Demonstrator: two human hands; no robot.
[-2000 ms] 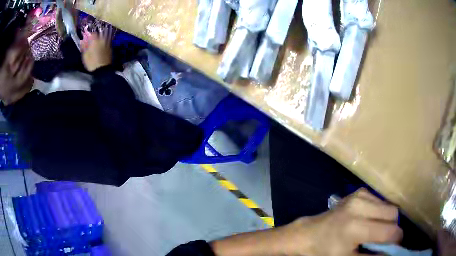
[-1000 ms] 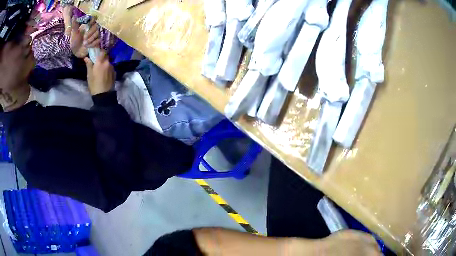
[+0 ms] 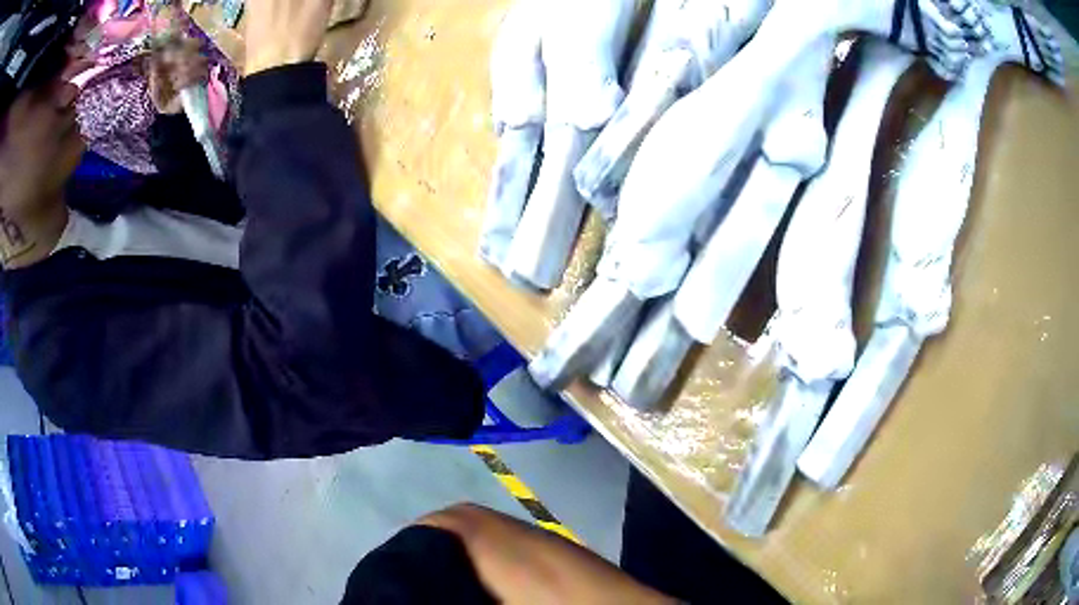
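Several white-grey skeleton legs (image 3: 816,278) lie side by side on the bench, squared grey shanks toward the near edge. The upper right ones end in black-lined toes (image 3: 947,36). Some legs overlap in the middle, and the tops of others are cut off by the upper edge. My left forearm (image 3: 544,567), with a dark sleeve at the elbow, shows at the bottom edge. My left hand is cut off below the picture, so what it holds is hidden. My right hand is out of the picture.
The bench (image 3: 1006,390) has a brown, film-covered top; its edge runs diagonally. A person in a dark top (image 3: 296,284) sits at the left. Shiny crumpled film (image 3: 1029,532) lies lower right. Stacked blue stools (image 3: 107,508) stand lower left.
The view has shifted, so the legs sit lower and their black-lined toes now show. My left hand has dropped out below. The neighbour's arm has reached toward the bench.
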